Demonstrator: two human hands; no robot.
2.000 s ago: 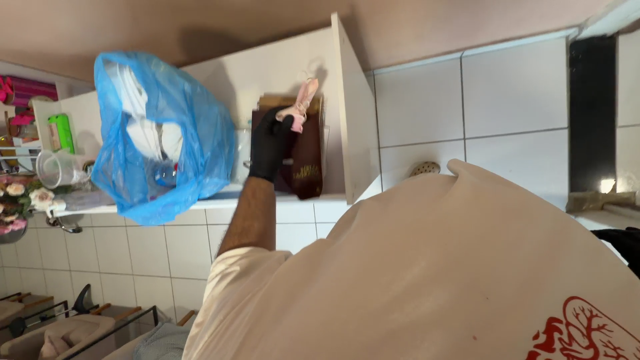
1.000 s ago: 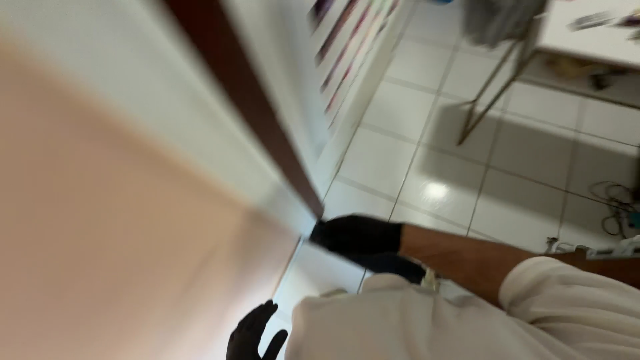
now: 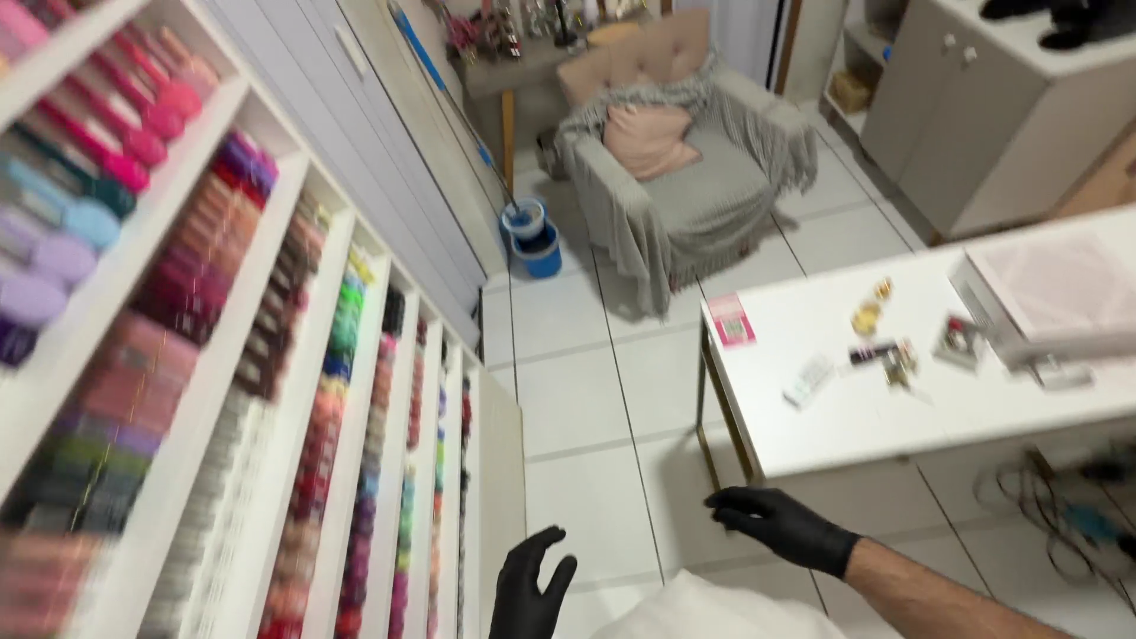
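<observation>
My left hand (image 3: 531, 581), in a black glove, is low in the middle of the head view, its fingers apart and nothing in it. To its right, my right hand (image 3: 783, 531), also black-gloved, hangs over the floor just below the near corner of a white table (image 3: 799, 444); its fingers are loosely curled and hold nothing. Neither hand touches anything. On the table lie a pink card (image 3: 731, 321), a small white packet (image 3: 808, 382), a dark tube (image 3: 873, 353) and gold-coloured pieces (image 3: 866, 316).
A white shelf rack (image 3: 297, 191) with rows of nail polish bottles stands along the left. Ahead are a grey armchair (image 3: 710, 200) with a pink cushion (image 3: 650, 140) and a blue mop bucket (image 3: 537, 253). Cables (image 3: 1052, 506) lie under the table at right.
The view has swung widely to the polish rack and table. The pink item held by a gloved hand two seconds ago is in neither hand now. Both hands are apart from the door-like edge seen one second ago.
</observation>
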